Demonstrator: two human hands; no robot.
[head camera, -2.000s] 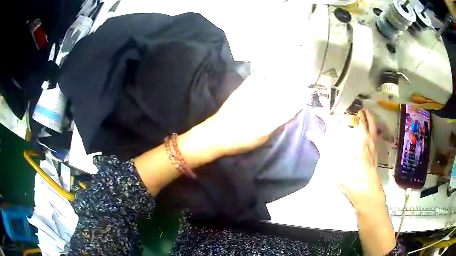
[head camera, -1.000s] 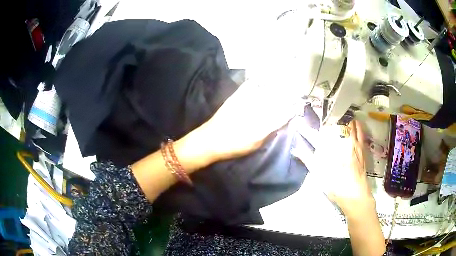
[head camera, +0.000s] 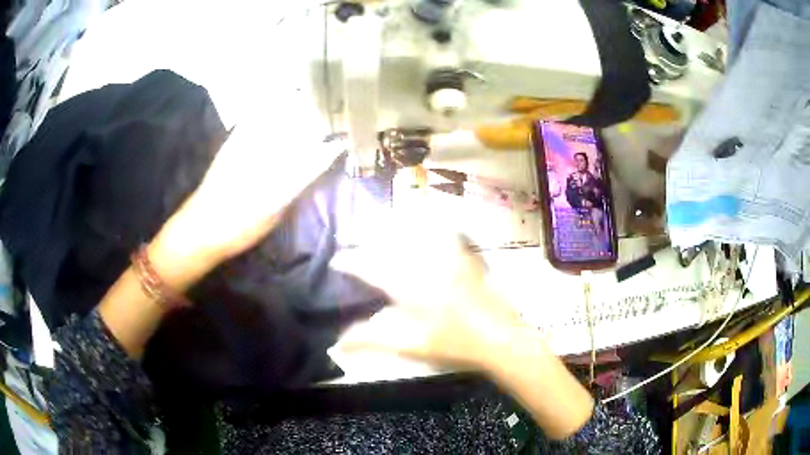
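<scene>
The dark garment piece (head camera: 98, 169) is heaped on the left and runs under my left forearm to the front edge of the white table. My left hand (head camera: 258, 178) lies on the cloth left of the needle area; its fingers are washed out by glare. My right hand (head camera: 431, 302) is blurred and overexposed, at the right edge of the cloth, below the needle area. Whether either hand grips the cloth cannot be made out. The presser foot and needle are lost in glare beside the sewing machine head (head camera: 364, 80).
A lit smartphone (head camera: 577, 195) lies right of the machine head, with a white cable at its lower end. Orange-yellow strips (head camera: 511, 131) and a black strap (head camera: 617, 62) are above it. A printed paper sheet (head camera: 746, 151) is at far right. Ruler marks (head camera: 622, 307) run along the front edge.
The view has swung right, so everything sits further left in the picture. My right hand has moved down from beside the needle area toward the table's front edge. The phone picture differs.
</scene>
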